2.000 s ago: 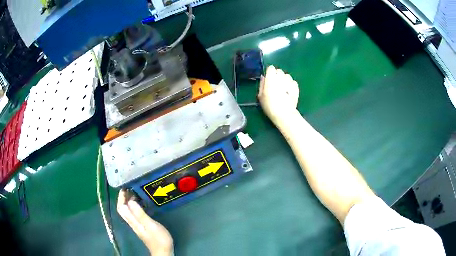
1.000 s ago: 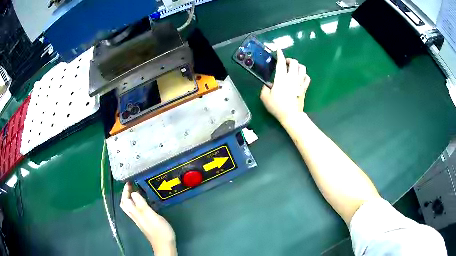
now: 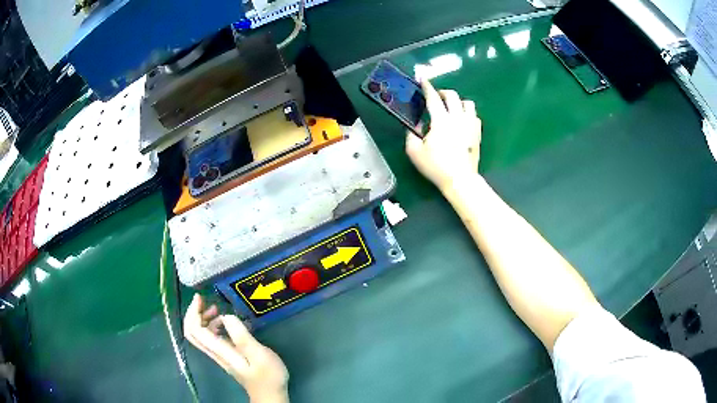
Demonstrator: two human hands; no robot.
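A phone unit (image 3: 228, 161) lies in the orange-edged fixture (image 3: 326, 138), its lenses at the left end and a pale yellow area at the right. The press head (image 3: 212, 90) is raised and tilted above it. My right hand (image 3: 450, 138) is shut on a second phone unit (image 3: 395, 92), right of the press, fingers on its right edge, lenses at its upper left. My left hand (image 3: 228, 346) is at the lower left corner of the blue press base (image 3: 307, 277), fingers slightly curled and apart, holding nothing visible.
A third phone unit (image 3: 575, 63) lies at the upper right beside a black pad (image 3: 621, 47). A white perforated tray (image 3: 94, 157) and a red tray (image 3: 22, 224) are at the left. A thin yellow-green cable (image 3: 165, 299) runs left of the base. Silver equipment (image 3: 668, 39) stands at the right edge.
Since two seconds ago the press head has risen, uncovering the phone unit. My right hand has taken hold of the second unit. The third unit has newly appeared at upper right. My left hand has loosened from the base.
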